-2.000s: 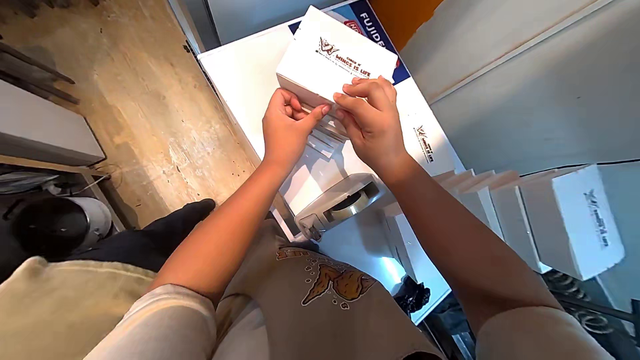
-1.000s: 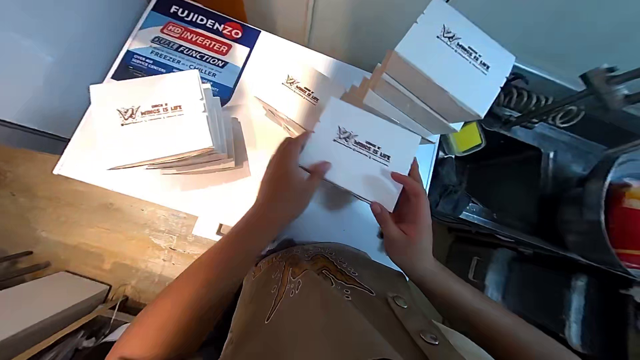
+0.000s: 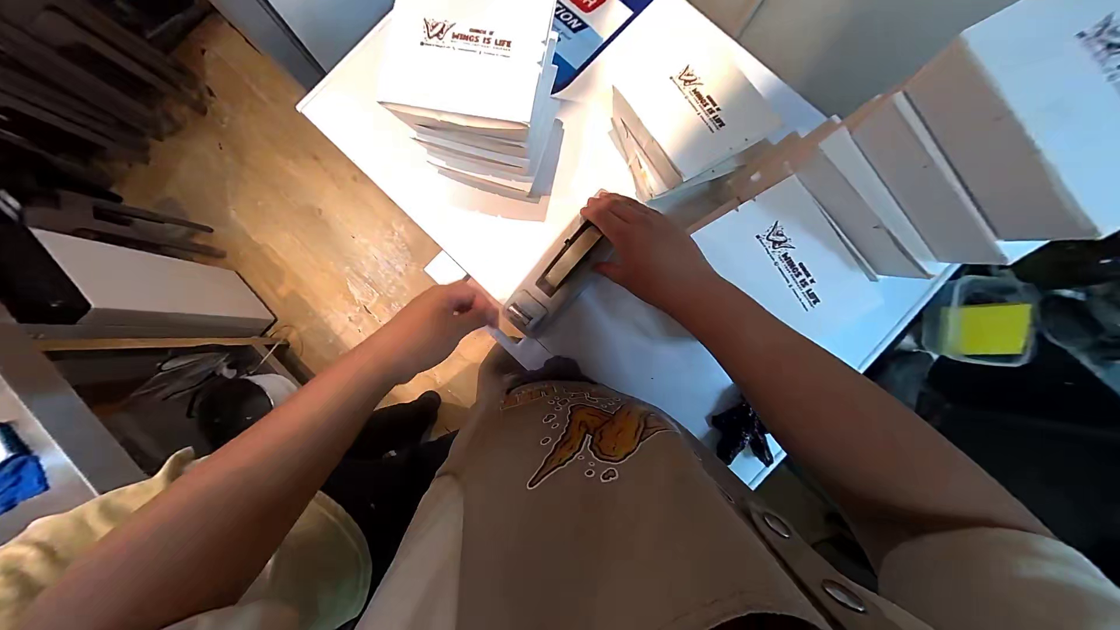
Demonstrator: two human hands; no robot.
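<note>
A tape dispenser (image 3: 560, 271) with a roll in it lies near the front left edge of the white surface (image 3: 350, 114). My right hand (image 3: 643, 249) grips its far end. By its near end is my left hand (image 3: 446, 324), fingers pinched, with a strip of clear tape (image 3: 516, 344) apparently running from them. Beyond the dispenser stands a stack of white printed cardboard boxes (image 3: 472, 70). To the right of that stack lies another printed box (image 3: 691, 105). A flatter printed box (image 3: 787, 262) rests right of my right hand, beside a leaning row of boxes (image 3: 945, 149).
At the right is a plastic tub (image 3: 989, 319) with something yellow in it. A dark crumpled thing (image 3: 741, 433) sits at the near corner of the surface. Lower left, a shelf holds a dark round pot (image 3: 232, 407). Wooden floor (image 3: 289, 201) shows on the left.
Both hands held a printed box one second ago; that box is out of my hands. My right hand is now on the tape dispenser and my left hand at its near end. The view has turned.
</note>
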